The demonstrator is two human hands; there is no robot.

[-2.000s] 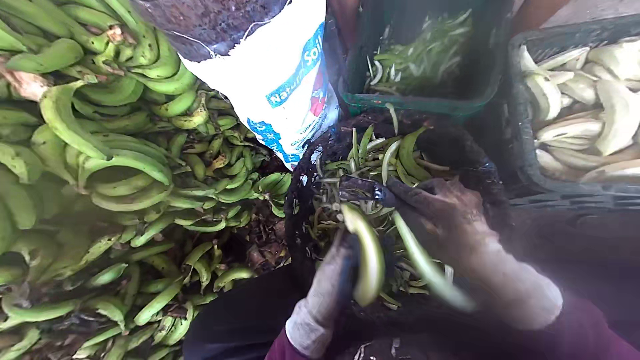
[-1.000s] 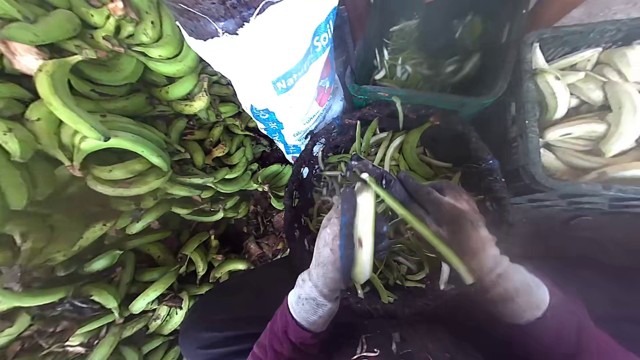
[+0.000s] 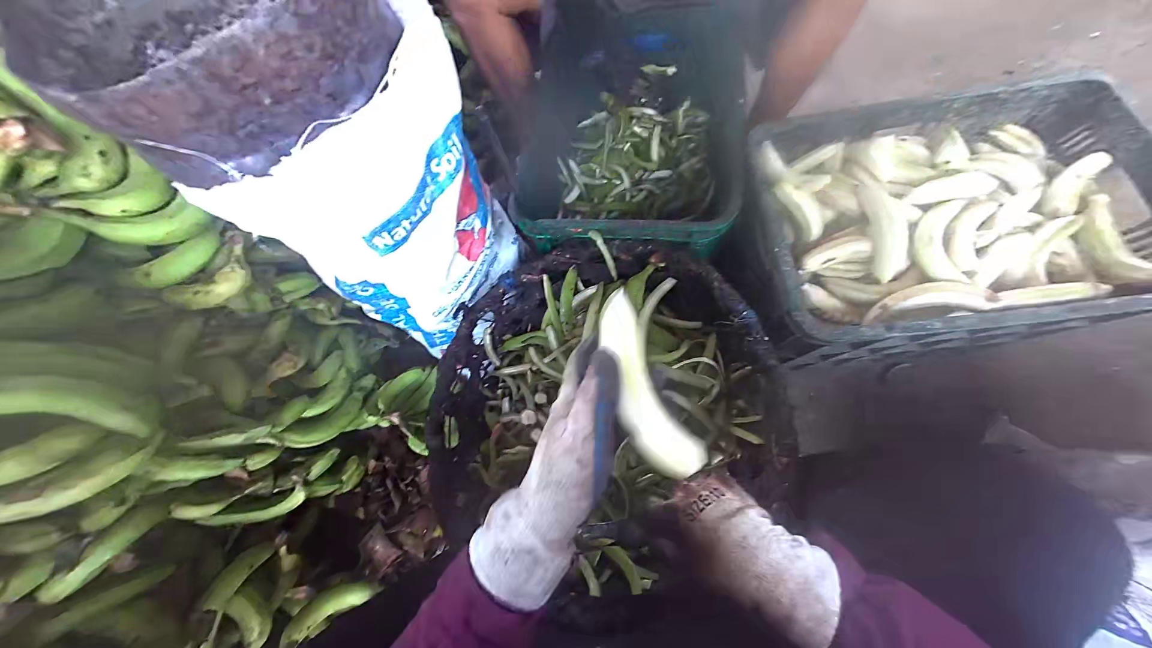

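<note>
A peeled plantain (image 3: 643, 391), pale and curved, is upright above a dark round basket (image 3: 747, 333) of green peel strips (image 3: 517, 360). My left hand (image 3: 576, 432), in a stained white glove with a dark palm, holds it along its left side. My right hand (image 3: 720, 517), also gloved, is at the plantain's lower end, over the basket; its fingers are blurred and dark, so I cannot tell whether it grips anything. No knife can be made out. At the right, a dark plastic crate (image 3: 787, 315) holds many peeled plantains (image 3: 940, 238).
Green unpeeled plantains (image 3: 261, 432) are heaped on the left. A white printed sack (image 3: 360, 243) leans beyond the basket's left side. Behind the basket stands a green crate (image 3: 621, 236) with peels, between the bare arms of another person (image 3: 499, 45).
The long green peel strip seen in my right hand earlier no longer shows there. My left hand now holds the plantain higher, bare of green skin on the visible side. The view has shifted right.
</note>
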